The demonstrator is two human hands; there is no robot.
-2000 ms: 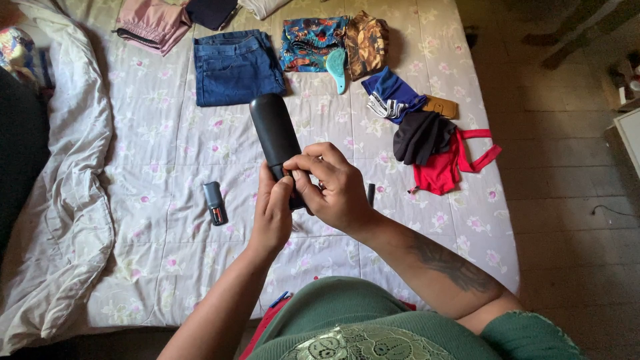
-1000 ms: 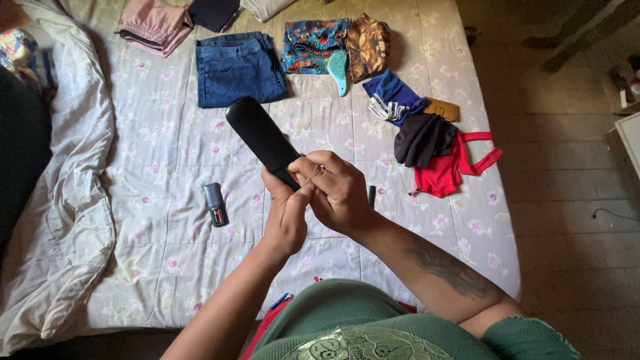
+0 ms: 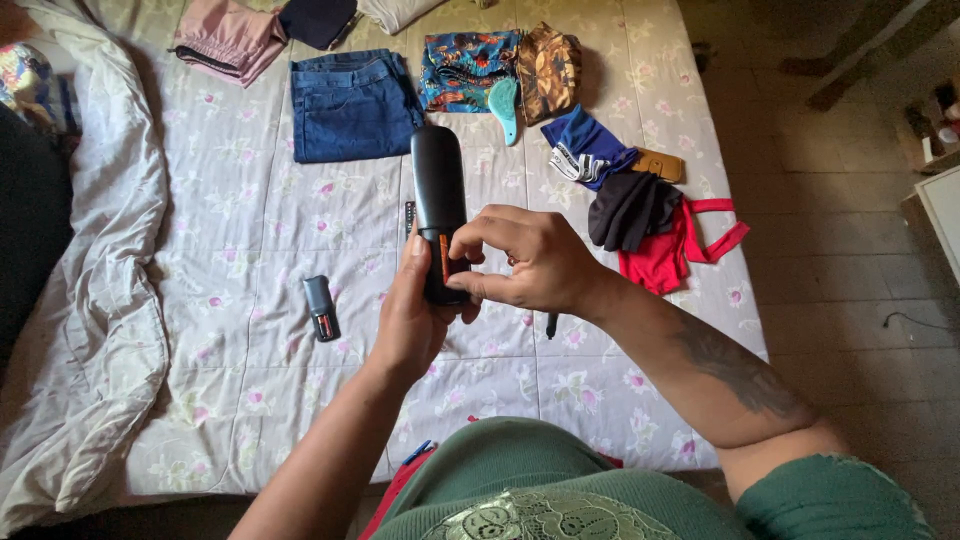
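Observation:
My left hand [image 3: 416, 311] holds a long black remote control [image 3: 439, 180], back side up, upright in front of me. Its battery compartment is uncovered and shows an orange battery [image 3: 444, 256]. My right hand [image 3: 517, 259] is at the compartment's right edge, thumb and forefinger bent close to the battery; whether they grip anything I cannot tell. A smaller dark remote [image 3: 318, 296] lies to the left on the bedspread, its compartment also uncovered with batteries showing. Part of a dark object with small buttons [image 3: 409, 216] shows behind the held remote.
Folded jeans [image 3: 352, 109], patterned cloths [image 3: 465, 71], a turquoise hairbrush [image 3: 504, 105] and pink clothing [image 3: 232, 37] lie at the far side. Blue, black and red garments [image 3: 652, 259] and a tan wallet-like case [image 3: 660, 165] are to the right. A dark pen-like object [image 3: 552, 325] lies below my right hand.
The held remote has turned from leaning left to nearly upright. My right hand has shifted from gripping its lower end to its right side, and the compartment with the orange battery now shows.

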